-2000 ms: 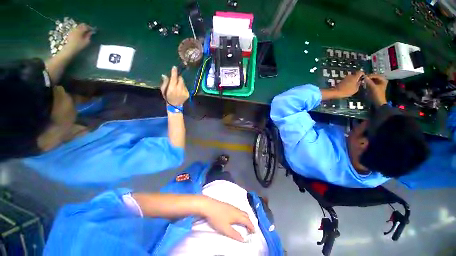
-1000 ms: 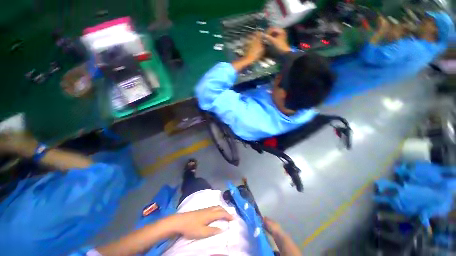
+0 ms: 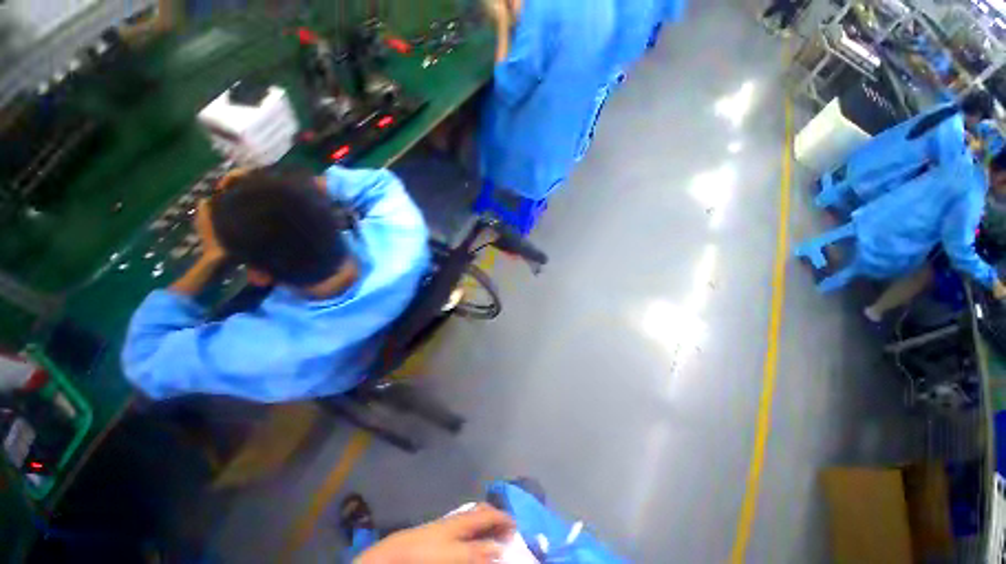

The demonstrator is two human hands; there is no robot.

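Note:
My left hand (image 3: 447, 539) is at the bottom edge, partly cut off and blurred. It lies over the pale clothing at my front, with nothing visible in it. My bright blue smock (image 3: 557, 533) hangs open beside it. My right hand is not in view. One of my feet (image 3: 355, 513) shows on the floor at the lower left.
A person in blue (image 3: 298, 331) sits in a wheelchair at the green bench (image 3: 182, 83) on the left. Another person (image 3: 552, 99) is beyond. A grey floor (image 3: 618, 331) with yellow lines runs ahead. Cartons (image 3: 871, 516) and people in blue (image 3: 916, 215) are on the right.
The view has swung right and along the aisle. The seated person and green tray now appear further left. My right hand, seen one second ago, has left the picture; my left hand is lower.

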